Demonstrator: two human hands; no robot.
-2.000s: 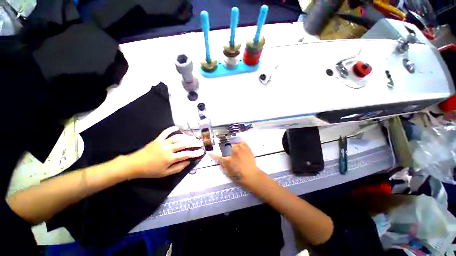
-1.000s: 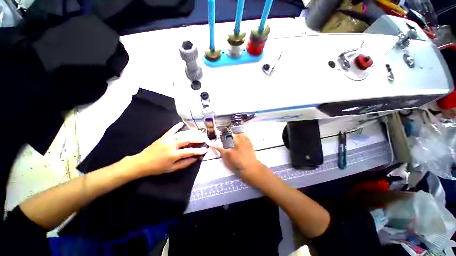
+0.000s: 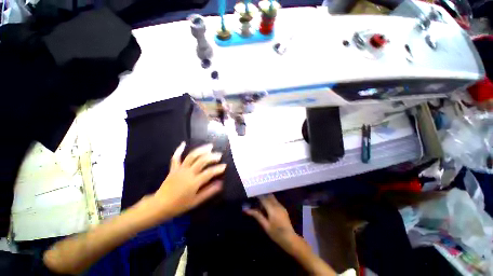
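A black fabric panel (image 3: 157, 140) lies left of the needle area and reaches over the table's front edge. Its upper right part is folded or raised beside the presser foot (image 3: 221, 110), which is blurred. My left hand (image 3: 192, 180) lies flat on the panel with its fingers apart. My right hand (image 3: 273, 215) is at the front table edge, right of the hanging cloth, slightly blurred. Its fingertips are near dark cloth, and I cannot tell if they grip it. The white sewing machine head (image 3: 302, 59) spans the top.
A heap of black cut pieces (image 3: 81, 43) is at upper left. A black rectangle (image 3: 325, 135) and teal snips (image 3: 366, 144) lie right of the needle. A ruler scale (image 3: 281, 175) runs along the front edge. Clear plastic bags (image 3: 459, 143) are at right. A blue crate (image 3: 162, 237) is below.
My right hand has left the needle area and moved down to the front edge. My left hand has moved down slightly. The panel has turned and shifted, and the view has moved.
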